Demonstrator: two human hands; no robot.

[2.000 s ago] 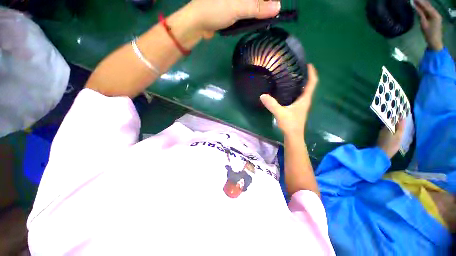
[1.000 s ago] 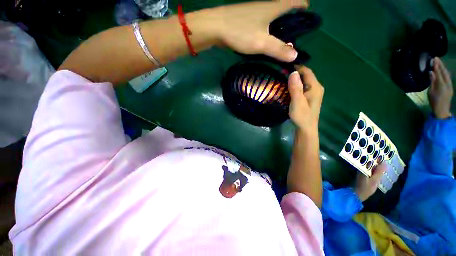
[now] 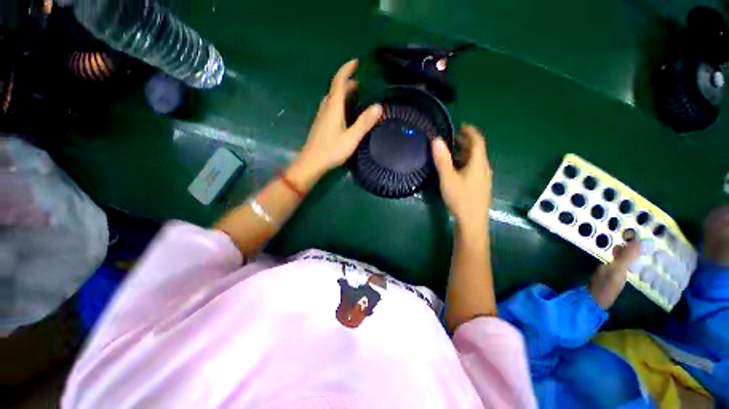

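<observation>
A black fan [image 3: 398,148] is in front of me, ribbed rear guard and smooth disc facing up, with a small blue light on the disc. Its dark base [image 3: 416,64] extends beyond the head, with a small copper-coloured round spot. My left hand [image 3: 340,124] is at the head's upper left, thumb over the rim and fingers spread off it. My right hand [image 3: 465,172] is at the right rim, thumb over the edge and fingers beyond it. The underside of the fan is hidden.
A pale blue-green block [image 3: 217,176], a round dark purple-grey object [image 3: 164,93] and a clear bottle [image 3: 156,40] are left. Right, a neighbour in blue sleeves [image 3: 555,315] holds a sticker sheet [image 3: 599,209]; another fan [image 3: 689,92] is beyond. More fans [image 3: 89,64] lie upper left.
The grille with copper shine has turned away, and the disc side with a blue light now faces up. My left hand has moved from the base to the head's left rim.
</observation>
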